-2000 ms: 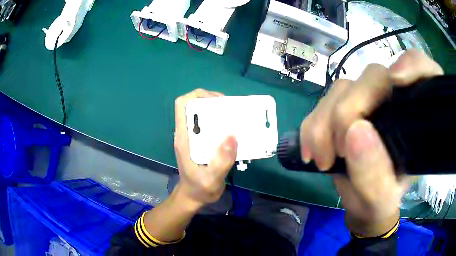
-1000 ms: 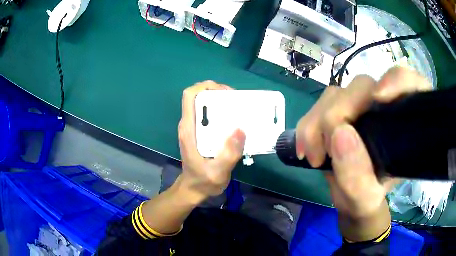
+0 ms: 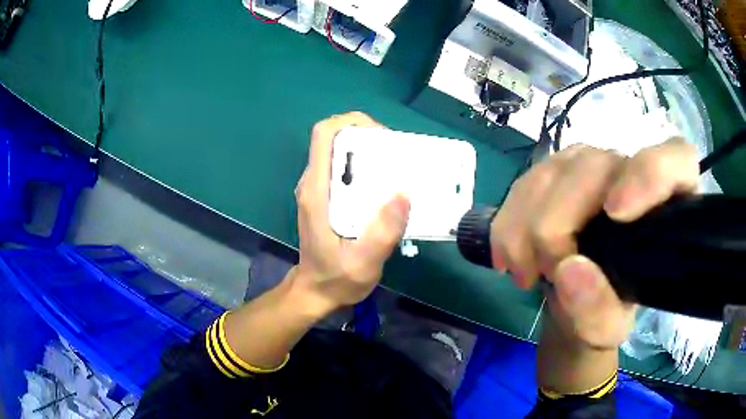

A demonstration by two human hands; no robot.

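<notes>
A white back cover (image 3: 409,176) with keyhole slots faces me on the white unit in my left hand (image 3: 339,217). My left thumb presses on the cover's lower middle, and the fingers wrap behind its left end. A small white knob (image 3: 410,247) sticks out below its lower edge. My right hand (image 3: 572,225) grips a thick black electric screwdriver (image 3: 671,250). Its ribbed nose (image 3: 475,235) is at the cover's lower right corner. The bit and any screw are too small to tell clearly.
Two open white housings (image 3: 360,37) with red and black wires stand at the top. A grey-silver screw feeder (image 3: 499,69) sits behind the hands. Clear plastic bags (image 3: 609,110) and cabled white parts (image 3: 695,335) lie at right. Blue bins (image 3: 123,299) are below the green bench (image 3: 196,123).
The view has shifted, so the bench items sit higher. The held unit has tilted slightly, its right end lower, and the screwdriver nose remains at its lower right corner.
</notes>
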